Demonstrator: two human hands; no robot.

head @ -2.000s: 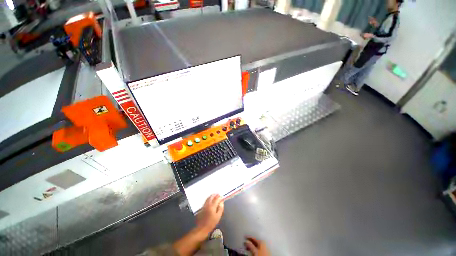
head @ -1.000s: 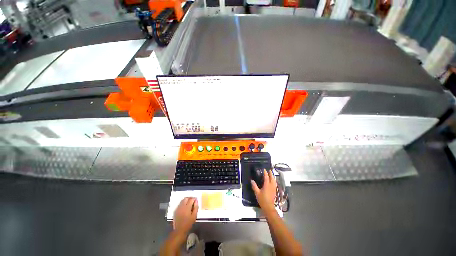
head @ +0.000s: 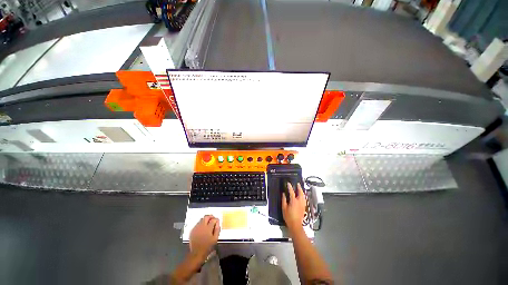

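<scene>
My right hand point(head: 294, 206) lies over a small dark mouse point(head: 287, 195) on the black mouse pad point(head: 276, 209), right of the keyboard; the hand hides most of the mouse. My left hand point(head: 205, 231) rests on the left front of the white console shelf point(head: 259, 229), fingers curled; whether anything is under it cannot be seen. A small yellow-orange paper square point(head: 234, 220) lies just right of it. The black keyboard point(head: 228, 187) sits behind, below the orange button panel point(head: 253, 160). The monitor point(head: 248, 108) shows a white software window.
A white-grey item with coiled cable point(head: 316, 200) lies right of the pad. Behind stand the dark cutting bed point(head: 345, 44), white sheet material point(head: 83, 53) at left and orange end covers point(head: 139, 97). A metal step point(head: 139, 172) runs along the machine base.
Since one second ago the view has tipped slightly down and closer; both hands keep nearly the same places. Two seconds ago the view was turned, and my right hand was off the mouse.
</scene>
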